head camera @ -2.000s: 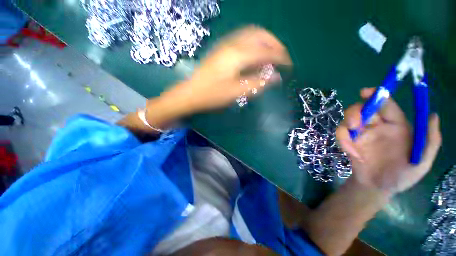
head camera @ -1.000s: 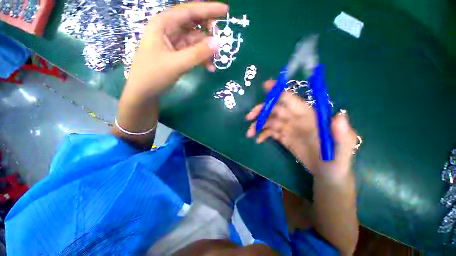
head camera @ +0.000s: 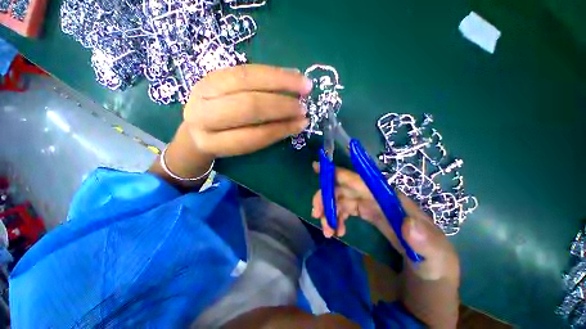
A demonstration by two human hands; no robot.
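Observation:
My left hand (head camera: 247, 110) holds a silver casting (head camera: 324, 80) by its edge between thumb and fingers, above the green top. My right hand (head camera: 385, 215) holds the blue-handled flush cutters (head camera: 331, 186), handles spread. The cutter jaws point up at the casting's lower part; whether they touch or grip it cannot be told. Small silver cast parts (head camera: 299, 141) show just below my left fingertips, partly hidden by them.
A large heap of uncut castings (head camera: 193, 45) lies upper left. A tangled pile of runner scrap (head camera: 424, 170) lies right of the cutters. A pale paper piece (head camera: 480, 31) lies upper right, another silver pile (head camera: 575, 283) at far right, a red-orange tray (head camera: 29, 22) upper left.
My left hand, with the casting, has moved right and down. My right hand has moved lower and the cutter jaws now meet the casting in view. The scrap pile is more exposed.

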